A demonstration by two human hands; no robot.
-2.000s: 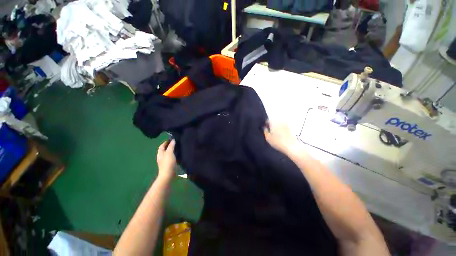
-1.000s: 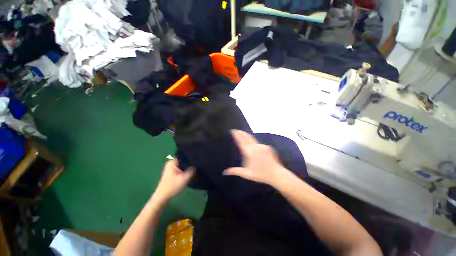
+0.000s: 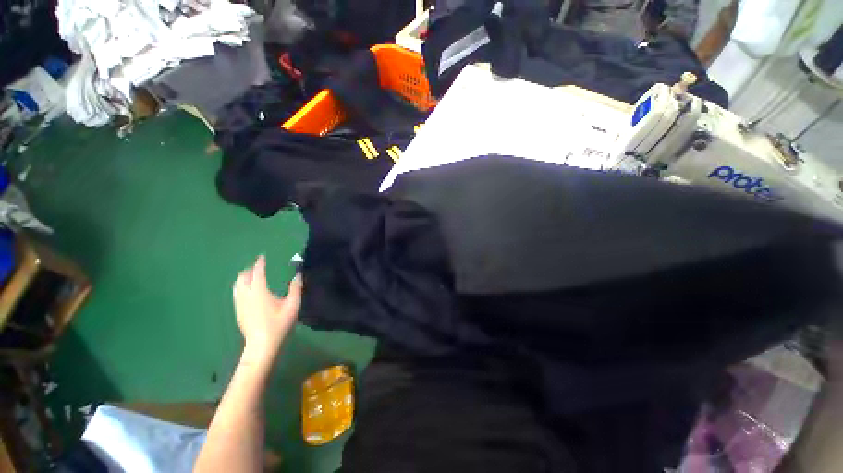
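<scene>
A large black garment point(image 3: 573, 231) is spread across the front of the white machine table and over the lap, stretched toward the right edge of the picture. It covers part of the machine bed. My left hand point(image 3: 265, 305) is over the green floor, just left of the garment's crumpled left part, with fingers apart and holding nothing. My right hand is not in view; only a blurred part of an arm shows at the lower right edge. The cream sewing machine head point(image 3: 721, 166) with blue lettering stands behind the garment; its needle area is hard to see.
An orange crate point(image 3: 319, 113) and dark cloth with yellow bars point(image 3: 305, 157) lie left of the table. A white cloth pile point(image 3: 157, 51) is at the upper left. A yellow packet point(image 3: 328, 405) is below. Pink translucent plastic point(image 3: 744, 430) is at the lower right.
The black garment has been swept right and spread over the table front. My right hand has left the picture. My left hand has moved left, away from the garment. The view has shifted.
</scene>
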